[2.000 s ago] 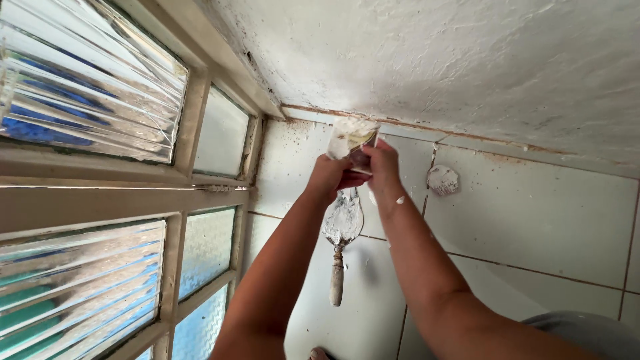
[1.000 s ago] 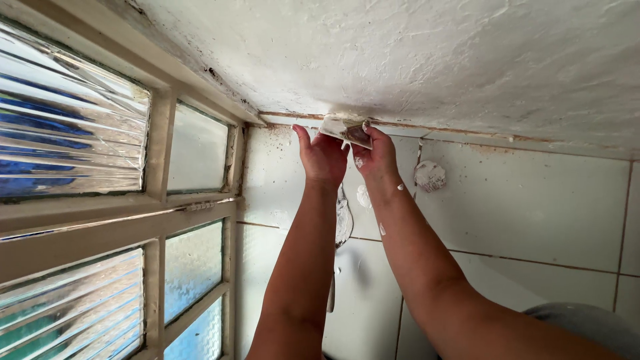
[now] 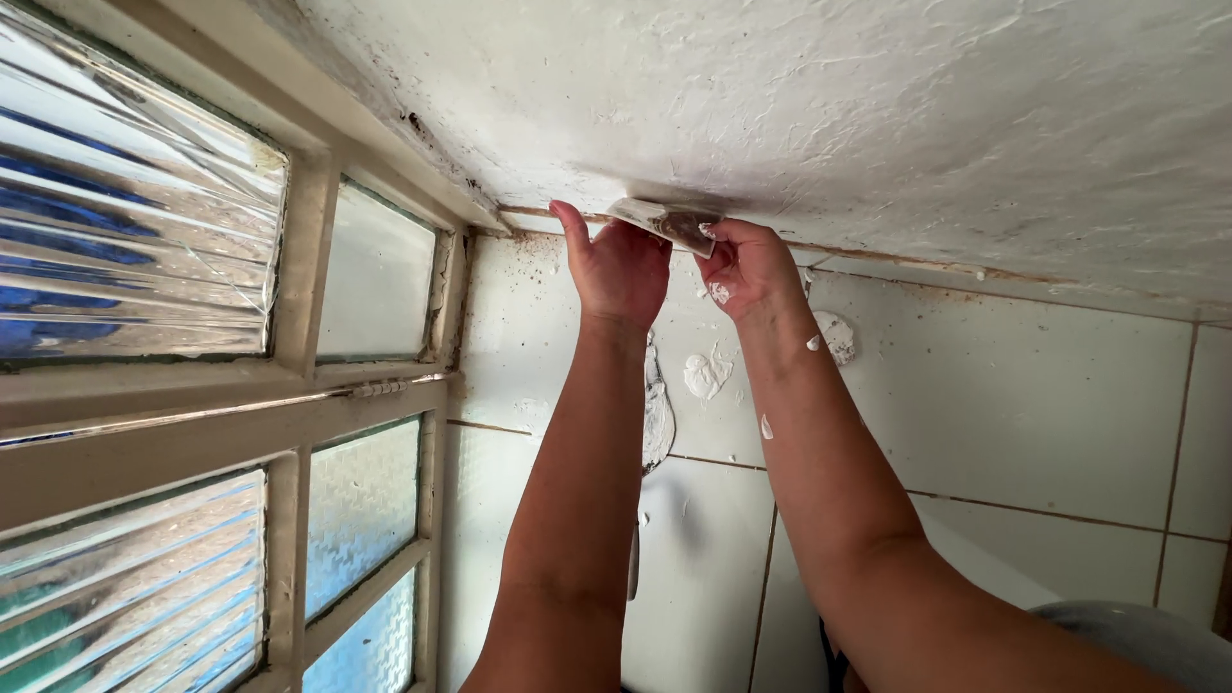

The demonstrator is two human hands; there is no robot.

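Note:
A thin flat plate or scraper (image 3: 674, 223), smeared with white paste, lies against the foot of the white plastered wall (image 3: 818, 106). My right hand (image 3: 756, 265) pinches its right end between thumb and fingers. Under its left part is my left hand (image 3: 621, 265), palm up, thumb spread, fingers partly hidden by it; whether they grip it is unclear. White paste spots mark my right hand and forearm. Below, on the tiled floor, a trowel (image 3: 657, 414) coated in white paste is mostly hidden behind my left forearm.
Blobs of white paste lie on the floor tiles, one between my forearms (image 3: 708, 372) and another right of my right wrist (image 3: 835, 337). A window frame (image 3: 289, 385) with textured glass panes stands at the left. A rounded grey object (image 3: 1136, 626) is at the bottom right.
Both hands have moved up to the wall's foot with the flat piece. My left hand has opened out, its thumb now spread. The trowel handle, plain to see earlier, is now mostly covered by my forearm.

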